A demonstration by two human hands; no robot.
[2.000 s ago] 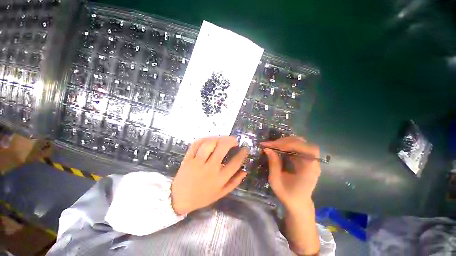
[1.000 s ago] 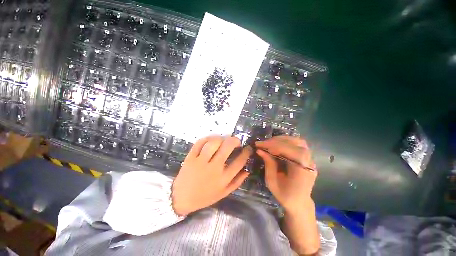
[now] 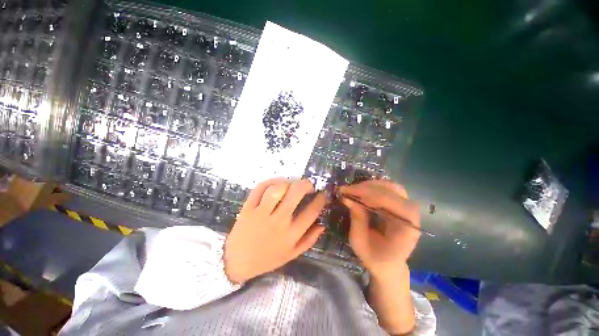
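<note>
My right hand holds thin tweezers like a pen, their tip end at my left fingertips. My left hand lies palm down over the near edge of the clear blister tray, with thumb and fingers bent towards the tweezers. Whether its fingertips grip a small component is too small and dark to tell. The tray's pockets hold small dark components with pale spots. A white sheet lies slanted across the tray, with a loose heap of tiny dark parts on it.
A second clear tray adjoins on the left. A small shiny bag lies on the green bench mat to the right. Cardboard boxes and yellow-black tape show at lower left, a blue object and grey cloth at lower right.
The tweezers' rear end has swung lower, and my right hand has shifted slightly at the fingertips. My left hand stays nearly in place. The view moves slightly.
</note>
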